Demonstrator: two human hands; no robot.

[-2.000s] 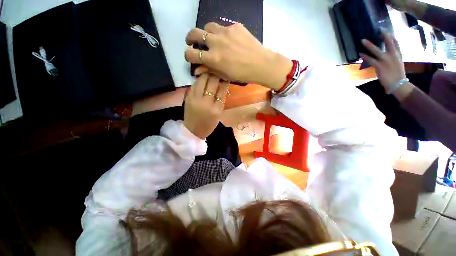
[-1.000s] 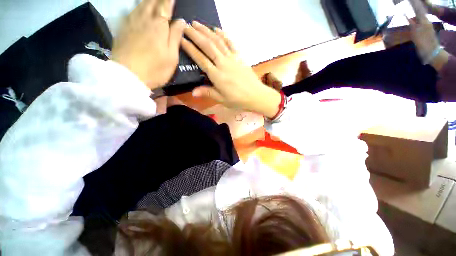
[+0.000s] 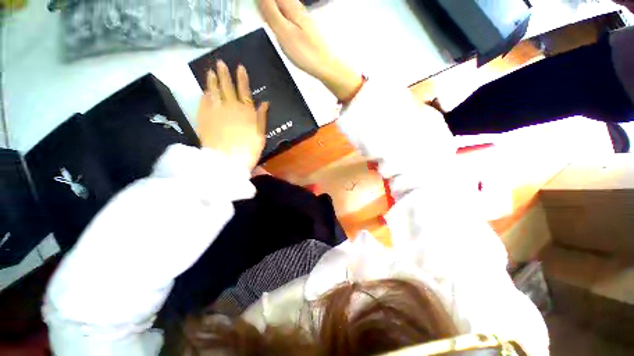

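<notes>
A closed black gift box (image 3: 283, 97) with small pale lettering lies on the white table at its wooden edge. My left hand (image 3: 229, 125) rests flat on its left part with fingers spread. My right hand (image 3: 299, 35) is beyond the box's upper right side, off the box; its fingertips are cut off by the top edge, so whether it holds anything is hidden. To the left lie black boxes, one (image 3: 125, 128) with a white cable (image 3: 167, 124) on it, another (image 3: 52, 149) with a white cable (image 3: 71, 182).
A clear bag of greyish-white contents (image 3: 146, 28) lies at the back left. Black boxes (image 3: 480, 24) stand at the back right. A neighbour's dark-clothed leg (image 3: 535, 97) shows at the right. Brown cartons (image 3: 591, 215) stand at the lower right. Another black box (image 3: 17, 208) is at the left edge.
Both hands were together on the gift box; my right hand has moved off it, up and away, while my left stays on it. The view has shifted, showing the bag at the back left.
</notes>
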